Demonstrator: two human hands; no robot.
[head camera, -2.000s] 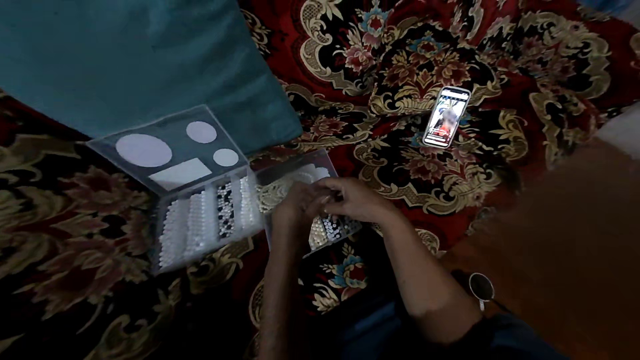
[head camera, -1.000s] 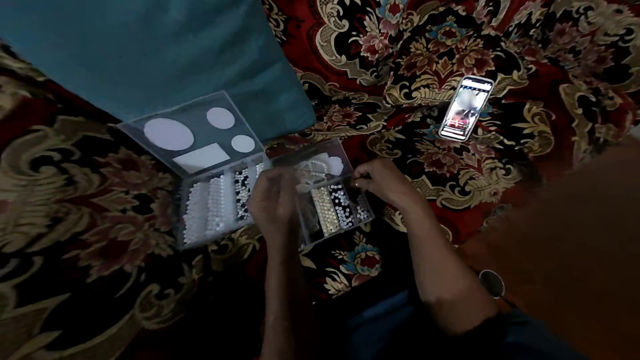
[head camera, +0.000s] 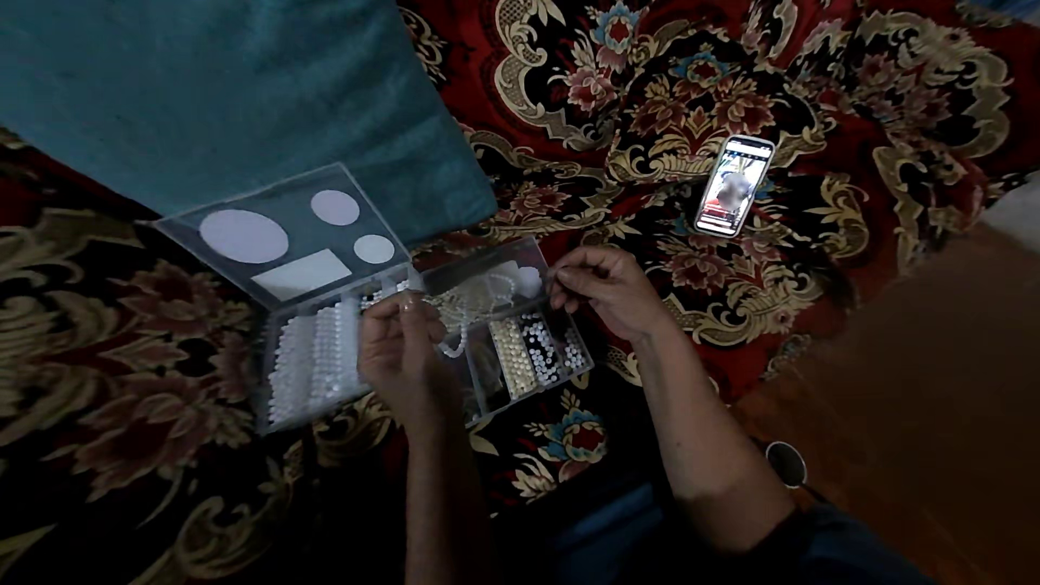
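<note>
My left hand (head camera: 406, 345) is raised over the gap between two open clear plastic bead boxes, thumb and fingers pinched at a string of small white beads (head camera: 455, 345) that dangles beside it. My right hand (head camera: 605, 288) hangs above the right edge of the smaller box, with thumb and fingertips together; whether a thread lies between them I cannot tell. The smaller box (head camera: 532, 396) has compartments of cream beads (head camera: 513, 357) and white beads (head camera: 540, 349). Rows of white beads (head camera: 325, 349) fill the larger box (head camera: 264, 406) at the left.
A teal cushion (head camera: 284, 97) lies behind the boxes on a red and black floral cloth (head camera: 585, 439). To the right rests a lit smartphone (head camera: 735, 187). A small round object with a pale rim (head camera: 786, 465) is near my right elbow.
My hands were close together over the smaller box two seconds ago and are now apart, the left one to the left and the right one to the right. The view has shifted a little.
</note>
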